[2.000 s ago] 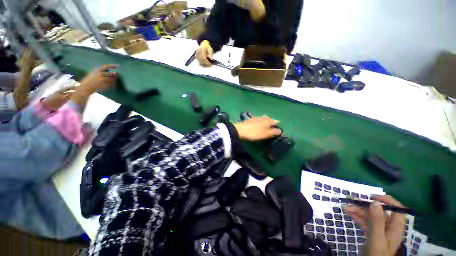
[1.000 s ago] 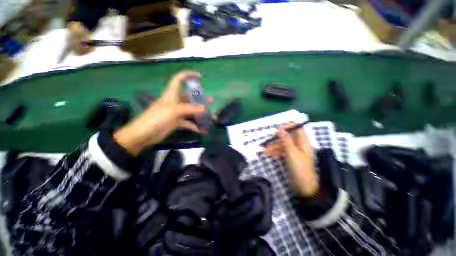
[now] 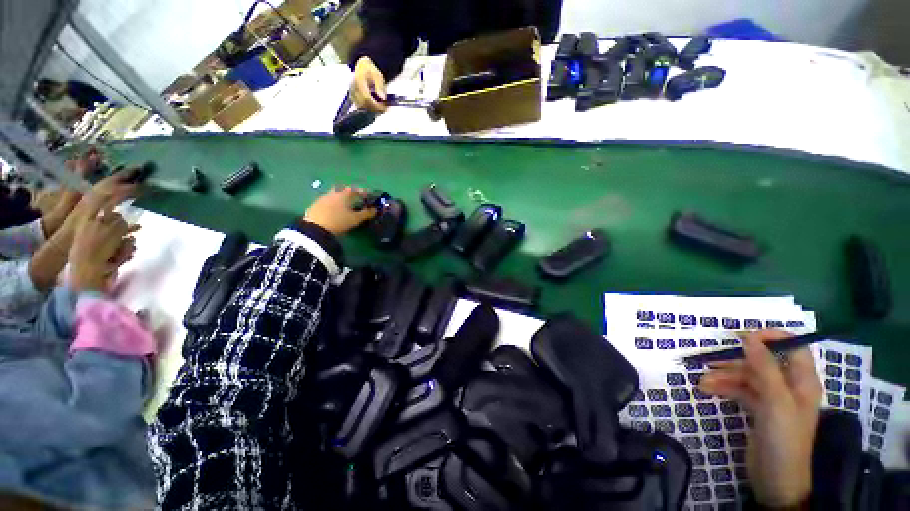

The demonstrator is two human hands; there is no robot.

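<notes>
My left hand [image 3: 341, 209] reaches over the near side of the green conveyor belt, its fingers on a black device housing [image 3: 385, 219]; whether they grip it or only touch it is unclear. My right hand [image 3: 777, 399] holds dark, thin tweezers [image 3: 743, 349], their tip pointing left over a white label sheet [image 3: 654, 374] with rows of small dark labels. More label sheets lie beneath and to its right. A large pile of black housings [image 3: 489, 399] lies between my arms.
The green conveyor belt [image 3: 639, 180] carries several scattered housings. Across it, a person's hand [image 3: 368, 84] is beside an open cardboard box [image 3: 491, 82] and black-and-blue parts [image 3: 599, 75]. Another person's hands [image 3: 98, 240] are at the left. A grey metal frame stands at upper left.
One second ago my left hand held up a housing near the sheets; now it is farther left, down at the belt. The camera view has shifted. My right hand still holds the tweezers.
</notes>
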